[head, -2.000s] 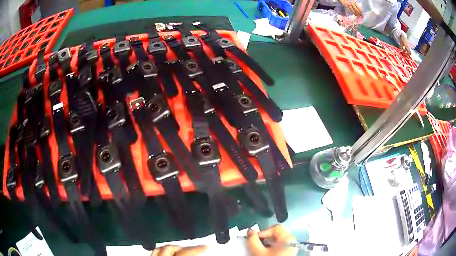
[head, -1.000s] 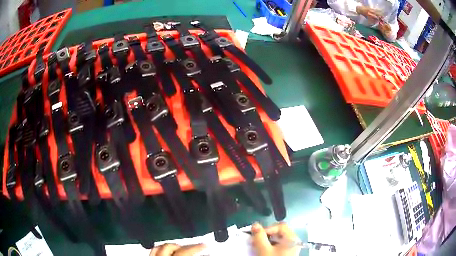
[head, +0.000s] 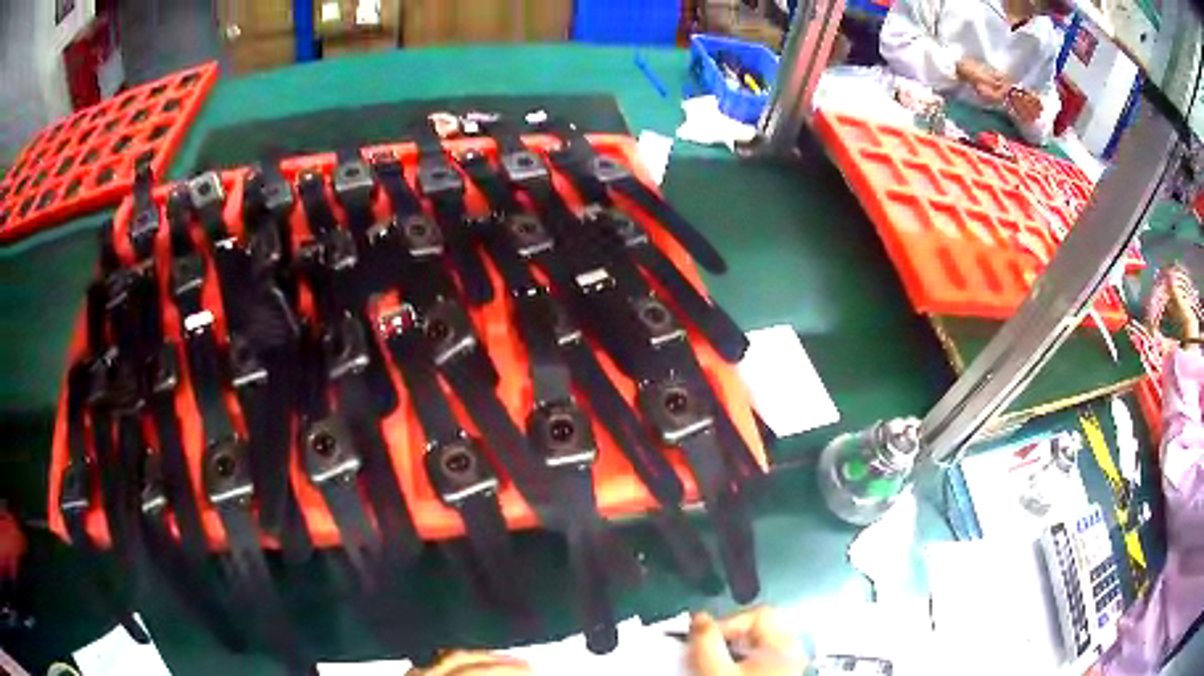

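Black smartwatches with straps (head: 561, 433) lie in overlapping rows on an orange-red tray (head: 621, 491) in front of me, their bands hanging over its near edge. A white record sheet (head: 568, 656) lies at the bottom edge, partly under the bands and hands. My right hand (head: 750, 643) is closed around a thin pen (head: 677, 635) over the sheet; the picture's edge cuts it off. My left hand (head: 478, 664) rests at the sheet, mostly cut off, its fingers only partly visible.
A clear-green dispenser bottle (head: 869, 469) stands by a metal post (head: 1043, 310). A calculator (head: 1080, 581) is at right. Orange-red trays stand at right (head: 924, 218) and far left (head: 106, 148). A blue bin (head: 734, 79) is at the back. A person (head: 970, 53) sits opposite; another's pink sleeve (head: 1179, 502) is at right.
The view has tilted up, so the tray and bench sit lower in the picture. My hands show less and stay at the sheet. A hand has appeared at the right edge.
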